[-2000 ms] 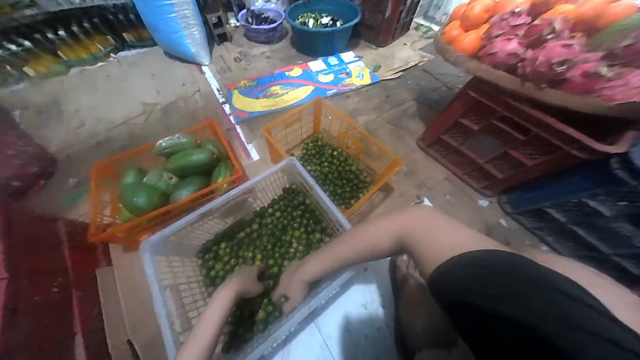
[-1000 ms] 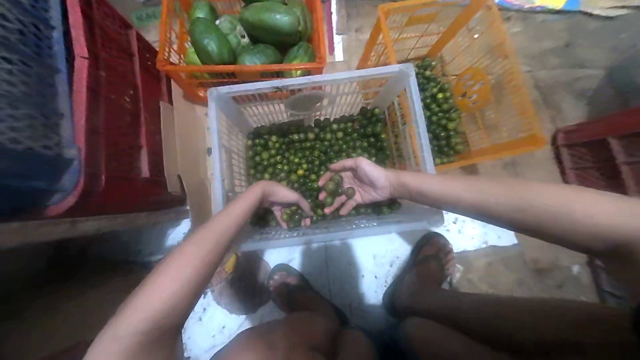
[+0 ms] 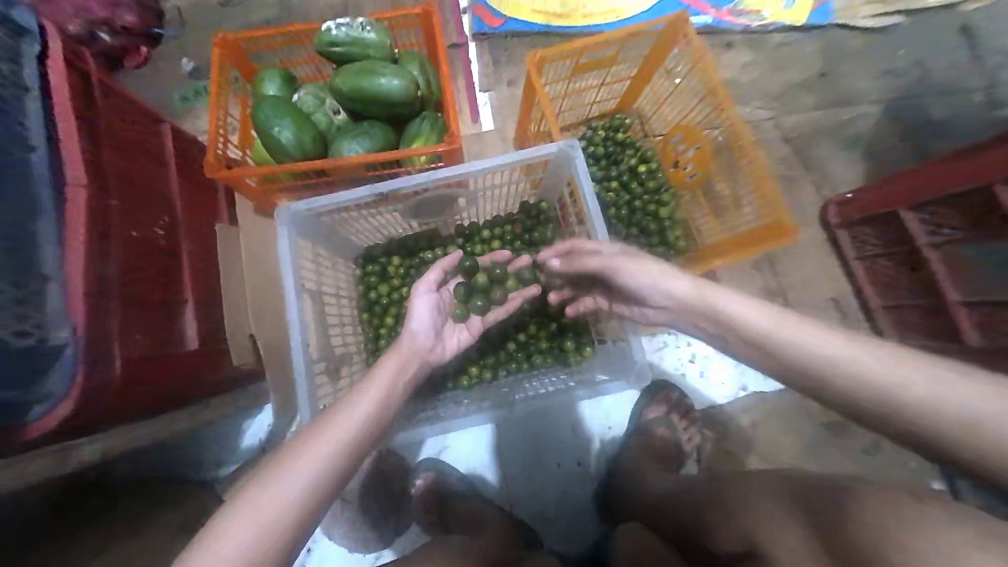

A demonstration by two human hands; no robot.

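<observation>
My left hand (image 3: 453,315) is palm up above the white plastic crate (image 3: 287,276), cupping several small green citrus fruits (image 3: 480,287). Just right of its fingertips is my right hand (image 3: 602,279), blurred, its fingers partly curled; whether it holds a fruit I cannot tell. Under both hands, loose green citrus fruits (image 3: 520,342) cover much of the crate's floor. More of the same fruit (image 3: 630,177) lies in the orange-yellow plastic crate (image 3: 736,134) behind and to the right, which touches or nearly touches the white one.
An orange crate (image 3: 331,167) of large green papaya-like fruits (image 3: 374,89) stands behind on the left. Red crates are at the far left (image 3: 134,236) and right (image 3: 913,185). Cardboard (image 3: 256,283) stands beside the white crate. My sandaled feet (image 3: 661,425) are close to its near side.
Both hands were down among the fruit two seconds ago. Now they are above it, and my left palm has turned up with several fruits on it. The view has swung and shifted greatly.
</observation>
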